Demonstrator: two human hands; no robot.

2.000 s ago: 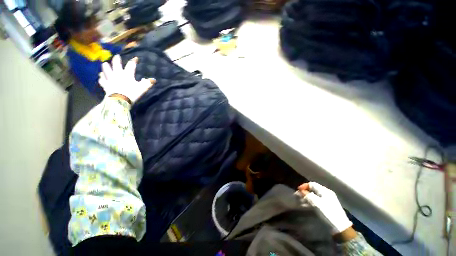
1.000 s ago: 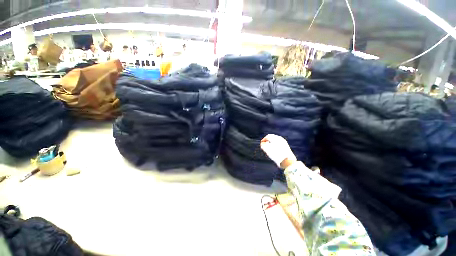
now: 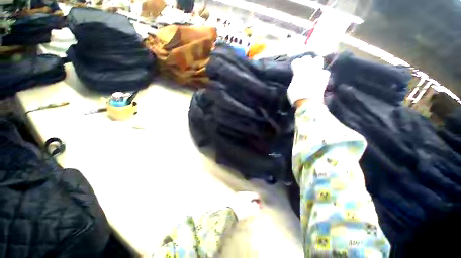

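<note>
A dark stack of backpacks stands on the white table in front of me. My right hand, in a white glove, is stretched out to the upper part of the stacks; its fingertips are blurred against the dark cloth, so its hold is unclear. My left hand is low at the stack's near side, over the table, pale and blurred, with its fingers not clear. Another dark pile is right of my right sleeve. A quilted dark backpack lies at the lower left.
A tan tool cup with a blue item stands on the table, with thin tools beside it. Brown cloth or bags are at the back. Another dark stack stands at the far left. A small dark loop rises beside the quilted backpack.
The view has swung from the lap to the table and stacks. My right hand has moved up and forward to the stacks. My left hand has left the quilted backpack and is now near the stack.
</note>
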